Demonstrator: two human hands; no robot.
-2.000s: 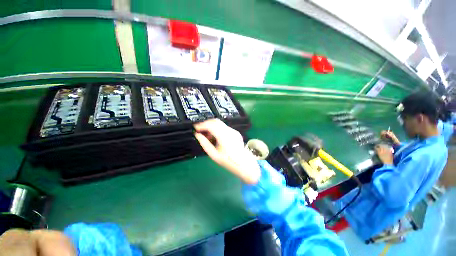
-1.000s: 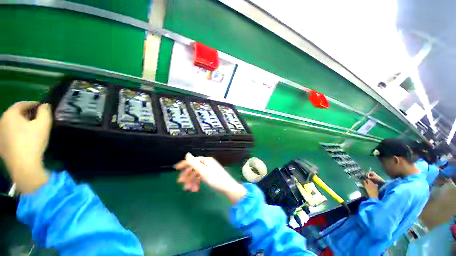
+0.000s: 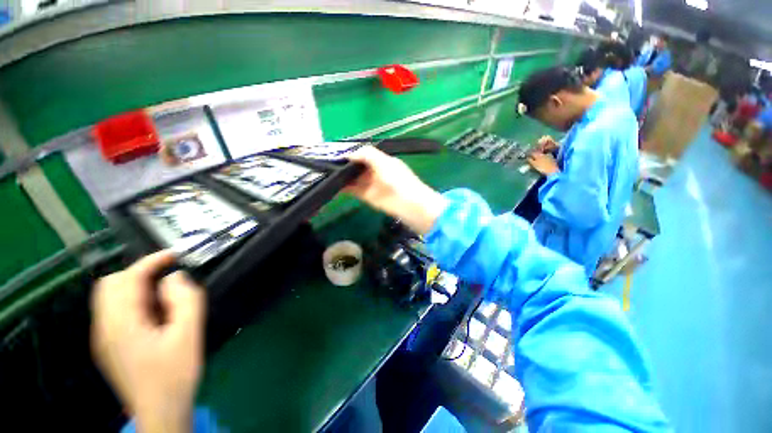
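A long black foam tray [image 3: 279, 227] is raised and tilted above the bench at left centre. Phone units [image 3: 190, 218] with their silvery board sides up lie in its slots; another phone unit [image 3: 269, 178] lies in the middle part. My left hand [image 3: 152, 326] grips the tray's near left edge. My right hand [image 3: 381, 182] grips its edge further right. The fingers of both hands are partly hidden at the tray. The tray's far end runs behind my right hand.
A round white pot [image 3: 343, 263] with dark bits stands on the green bench [image 3: 296, 364]. A black iron holder [image 3: 402, 269] is to its right. Pale trays [image 3: 487, 351] are below the bench edge. A person in blue [image 3: 588, 173] works at the right. Red bins [image 3: 127, 137] hang on the wall.
Both hands have taken hold of a tray and raised it off the stack, towards the right. The view has turned to the right.
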